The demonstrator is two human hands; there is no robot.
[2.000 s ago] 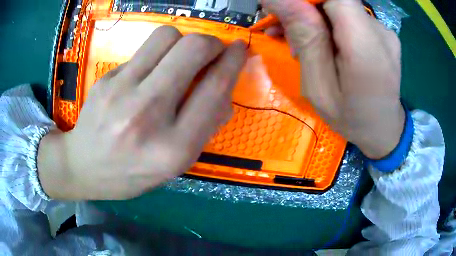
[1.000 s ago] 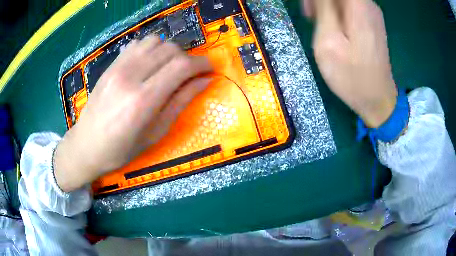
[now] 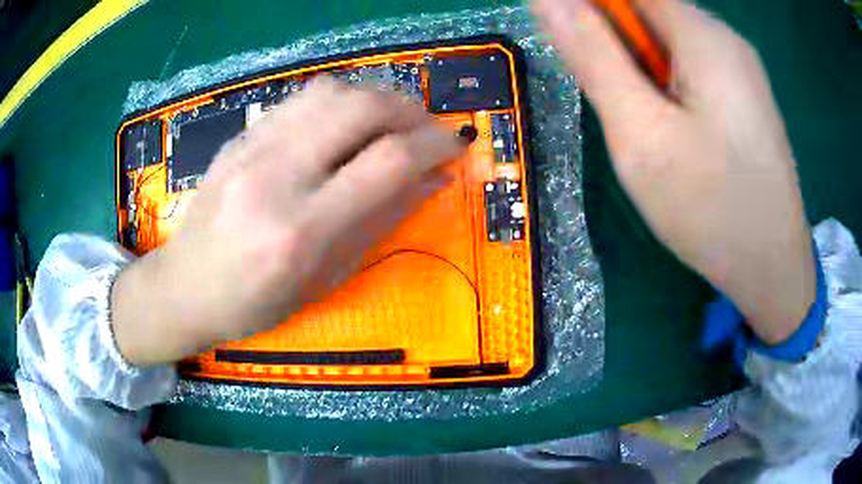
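Note:
The orange rear housing (image 3: 425, 312) lies open on bubble wrap, its mainboard (image 3: 206, 144) along the far side. My left hand (image 3: 293, 203) is over the housing and hides its middle and part of the mainboard. Its fingertips are near a small black disc (image 3: 467, 134); whether they pinch anything cannot be seen. My right hand (image 3: 680, 142) is raised beyond the housing's right side, cut by the top edge, and holds the orange spudger (image 3: 635, 36). A thin dark lead (image 3: 463, 274) curves over the orange floor to the near right corner.
A black block (image 3: 470, 81) fills the far right corner. A small sub-board (image 3: 505, 210) sits by the right side. Black foam strips (image 3: 310, 356) lie along the near edge. Bubble wrap (image 3: 572, 312) extends past the housing. A yellow tape line (image 3: 59, 59) crosses the green mat (image 3: 378, 21).
The housing has turned and shifted within the view since one second ago. My left hand has moved right towards the black disc. My right hand now shows the spudger, which was out of sight then.

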